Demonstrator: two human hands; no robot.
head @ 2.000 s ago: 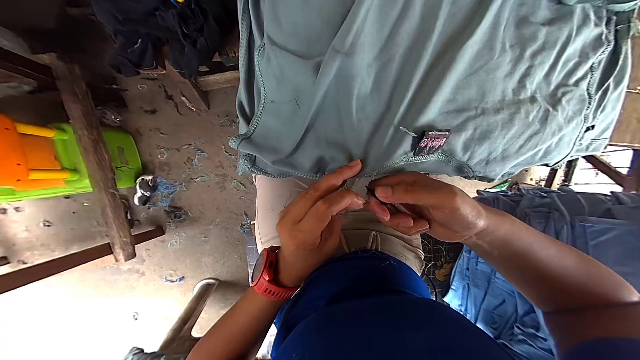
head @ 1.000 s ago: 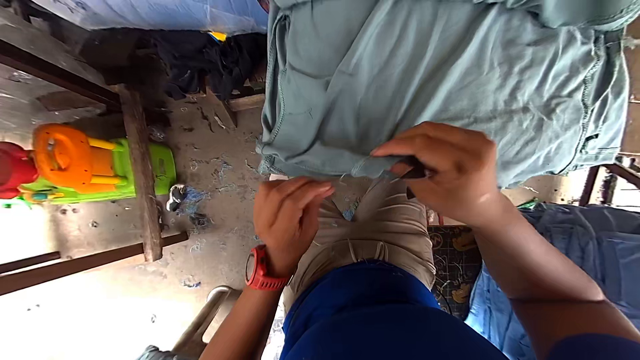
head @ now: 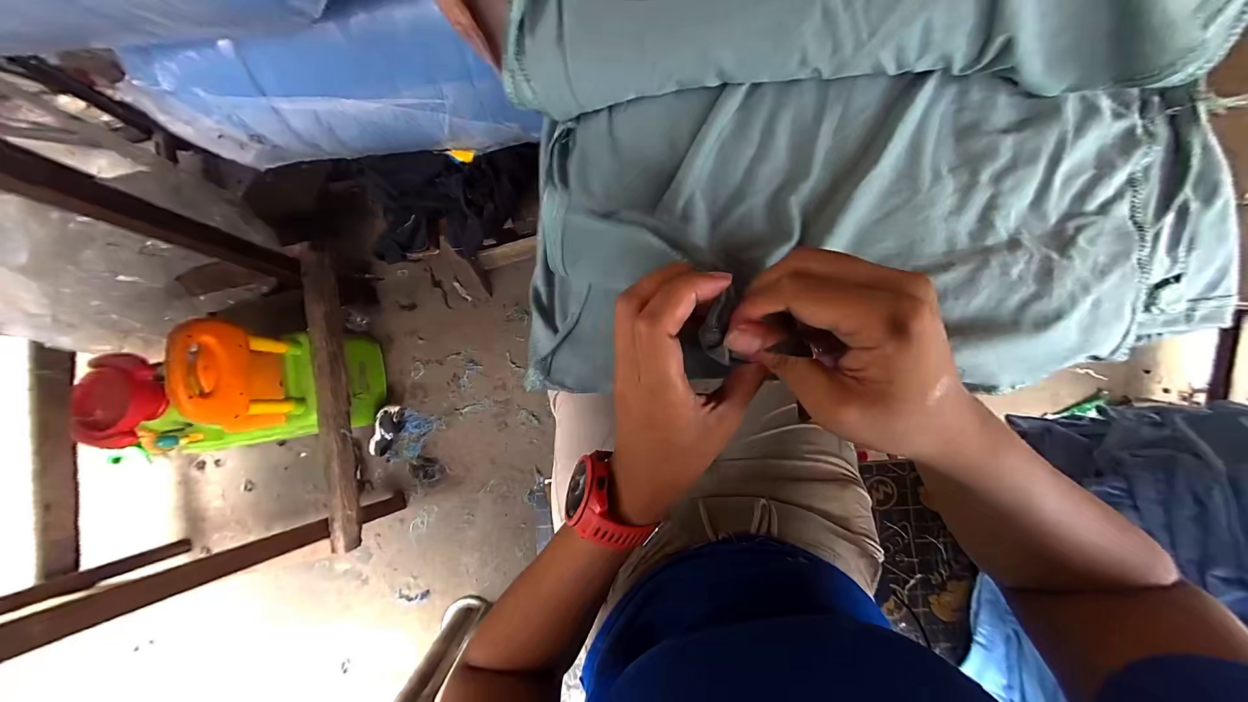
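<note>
Grey-green knit garments (head: 877, 185) with overlocked seams lie spread in front of me, their near edge over my lap. My left hand (head: 673, 380), with a red watch (head: 597, 502) at the wrist, pinches a small bunched part of the garment's fabric (head: 718, 320). Close against it, my right hand (head: 843, 341) has thumb and forefinger on the same bunch. A small dark object (head: 795, 347) is tucked in the right palm; its kind cannot be told, as the fingers hide most of it.
To the left are a wooden frame (head: 331, 409), an orange and green plastic toy (head: 219, 375) and thread scraps on the floor. Blue plastic-wrapped bundles (head: 331, 78) lie at upper left. Dark blue cloth (head: 1150, 468) is piled at right. A metal tube (head: 444, 648) stands below.
My hands have come together on the fabric; one second ago they were apart. The label seen on the garment two seconds ago is out of sight. A fold of grey-green cloth now covers the top.
</note>
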